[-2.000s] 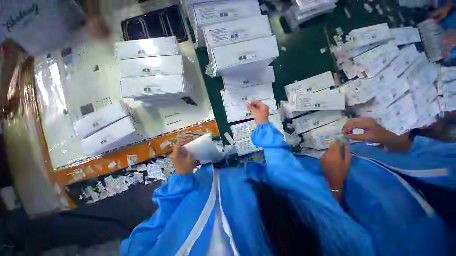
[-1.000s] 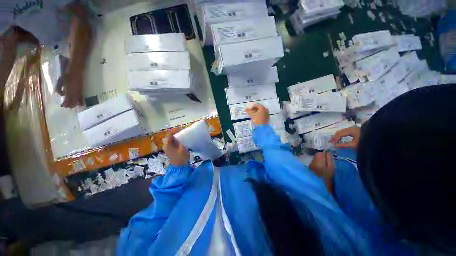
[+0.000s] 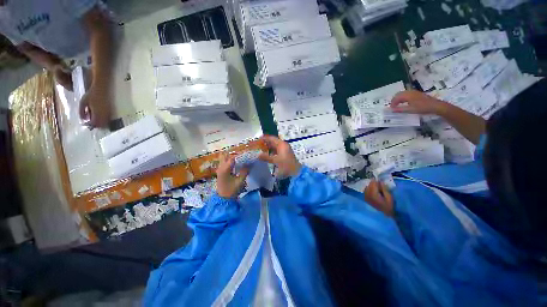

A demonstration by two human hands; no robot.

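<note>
My left hand [image 3: 229, 177] holds a small white label sheet [image 3: 248, 158] with fine dark print, in front of my chest. My right hand [image 3: 280, 156] is at the sheet's right edge, its fingertips close together; whether they pinch a label is too small to tell. A white sheet part hangs below the fingers. Just beyond my hands, a row of slim white product boxes [image 3: 306, 108] runs away from me, with a taller stack of them [image 3: 297, 59] at its far end.
Left, a film-wrapped pale board [image 3: 204, 133] with orange edging [image 3: 150, 189] bears white box stacks [image 3: 192, 75]. Paper scraps [image 3: 144, 216] litter its near edge. A person's arm [image 3: 99, 72] reaches in at far left. At right, a blue-sleeved neighbour's hand [image 3: 414, 102] touches boxes [image 3: 384, 105]; more boxes [image 3: 468, 78] lie beyond.
My right hand has moved back from the box row to the label sheet. The neighbour's hand at right has moved forward onto the boxes. The person at far left has leaned further into view.
</note>
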